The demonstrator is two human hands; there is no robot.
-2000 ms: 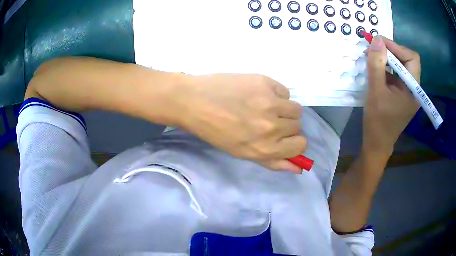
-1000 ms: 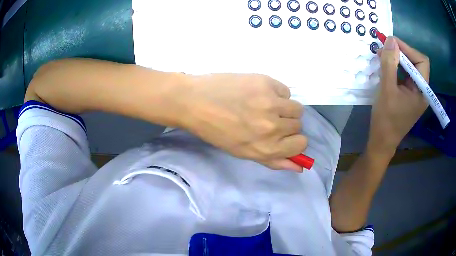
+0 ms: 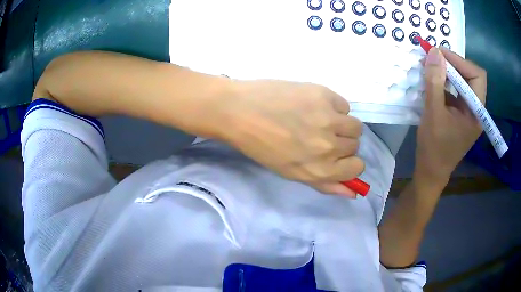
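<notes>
A white parts tray (image 3: 245, 40) lies in front of me, its far edge out of the picture. Rows of small round inserts (image 3: 379, 31) with dark rings and pale or bluish centres sit in its right half. My right hand (image 3: 451, 108) holds a red marker pen (image 3: 477, 108) with a white barrel. Its red tip is at an insert in the nearest full row. My left hand (image 3: 303, 134) is closed around a red marker cap (image 3: 358, 186), which sticks out below the fingers near the tray's front edge.
A green bench top (image 3: 103, 37) shows left of the tray and also at its right. White rounded shapes, perhaps empty pockets, show on the tray beside my right hand. My white shirt (image 3: 171, 234) with blue trim fills the lower view.
The pen tip has moved left from the row's right end to another insert, after moving right earlier. The tray and my left hand appear shifted slightly right in the view.
</notes>
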